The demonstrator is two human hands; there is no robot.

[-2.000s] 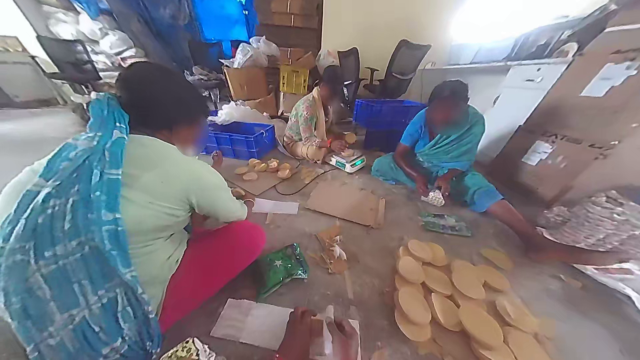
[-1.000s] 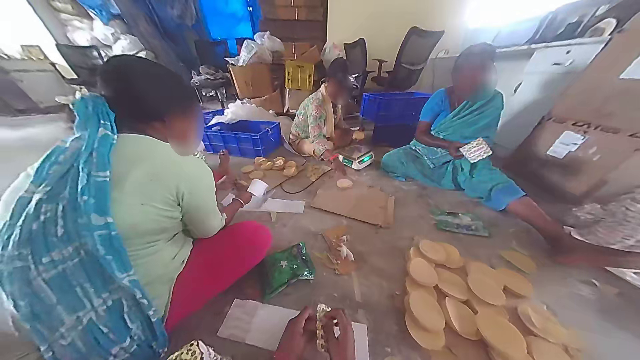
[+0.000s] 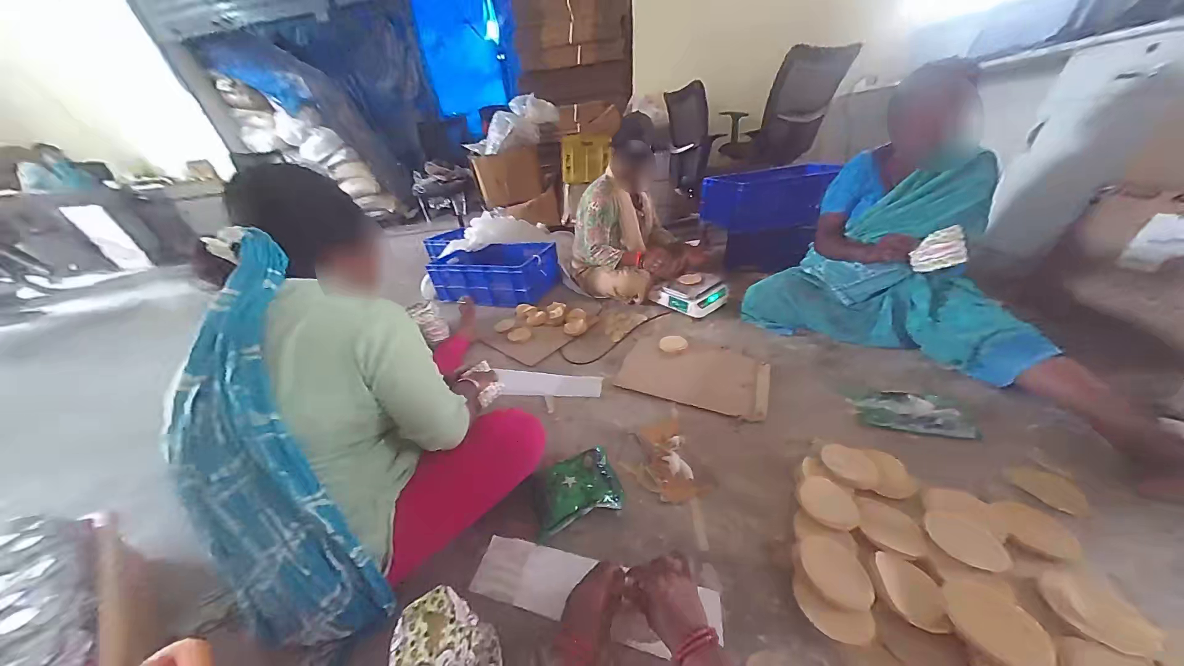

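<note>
My left hand (image 3: 592, 606) and my right hand (image 3: 668, 597) meet at the bottom centre, over a pale paper sheet (image 3: 523, 575) on the floor. Their fingertips come together around something small that is mostly hidden; I cannot tell what it is. A green shiny packet (image 3: 580, 490) lies just beyond the sheet. A patterned bundle (image 3: 444, 631) is to the left of my hands. Many round tan discs (image 3: 911, 592) lie piled to the right. Torn brown scraps (image 3: 668, 462) lie ahead of my hands.
A person in a light green top (image 3: 342, 370) sits close on the left. Two more people sit ahead, one by a weighing scale (image 3: 692, 296), one holding a patterned piece (image 3: 939, 250). A cardboard sheet (image 3: 689, 377), blue crates (image 3: 495, 273) and another green packet (image 3: 916, 413) stand or lie around.
The patterned strip seen between my hands one second ago is now largely hidden by my fingers. A round disc now shows on the scale. The view has swung left.
</note>
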